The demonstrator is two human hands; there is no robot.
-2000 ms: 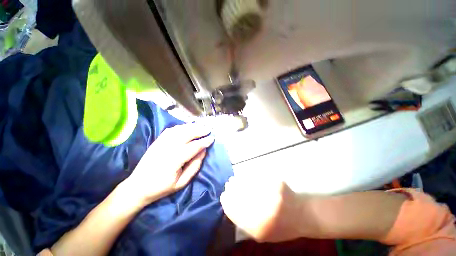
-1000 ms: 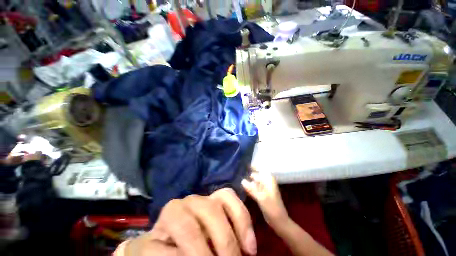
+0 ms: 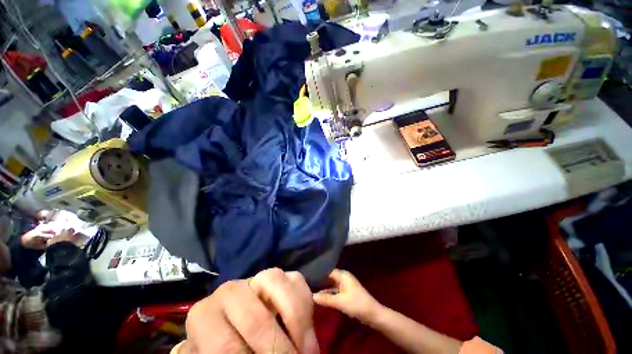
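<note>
A navy garment (image 3: 256, 173) with a grey panel (image 3: 175, 207) lies in loose folds on the machine table and hangs over its front edge. Its shiny part lies by the needle area (image 3: 341, 131) of the off-white JACK machine (image 3: 395, 66), beside a lime-green plate (image 3: 303, 110). My left hand (image 3: 249, 314) is large and close to the camera, fingers curled, over the garment's lower end; what it grips is hidden. My right hand (image 3: 346, 296) is at the garment's lower right edge, thumb and fingers seemingly pinching it.
A phone (image 3: 424, 138) and black-orange snips (image 3: 521, 140) lie on the machine bed. A second, cream machine (image 3: 97, 180) stands at left, with another person's hands (image 3: 48, 234) near it. An orange-red crate (image 3: 582, 290) stands at lower right. Red cloth (image 3: 416, 290) covers my lap.
The view has pulled back from the needle. Both hands have left the needle area and come down towards me. My right hand has moved lower, to the garment's edge.
</note>
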